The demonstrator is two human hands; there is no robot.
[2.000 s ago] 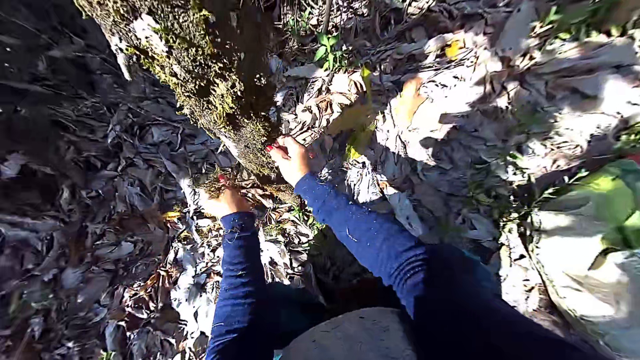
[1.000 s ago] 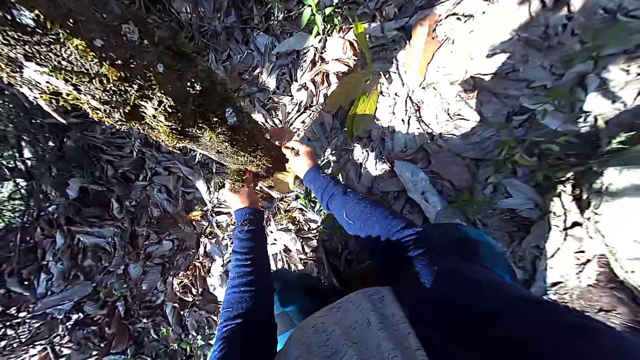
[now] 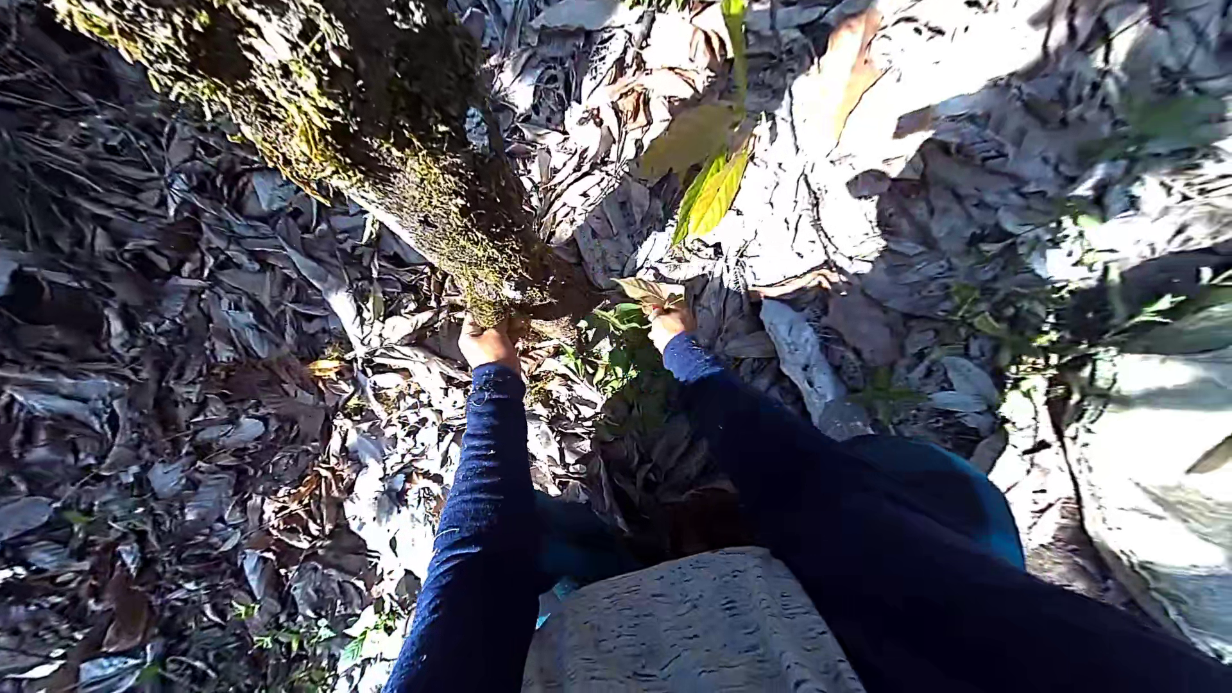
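Note:
A mossy tree trunk (image 3: pixel 423 183) comes down from the upper left to the leaf-covered ground. At its base, my left hand (image 3: pixel 489 345) is against the moss with its fingers curled; whether it grips anything cannot be made out. To the right of the trunk's foot, my right hand (image 3: pixel 668 323) has its fingers closed on a dry leaf (image 3: pixel 647 291). Small green plants (image 3: pixel 618 356) grow between the two hands.
Dry leaf litter (image 3: pixel 221 433) covers the ground. A yellow-green leaf (image 3: pixel 714 192) stands beyond my right hand. At the right edge lies a pale, sack-like thing (image 3: pixel 1155 472). Grey patterned cloth (image 3: pixel 693 626) is below, between my arms.
My right hand has moved away from the trunk's base to the right, and a dry leaf is now in it. My left hand stays at the trunk's foot. The view has turned.

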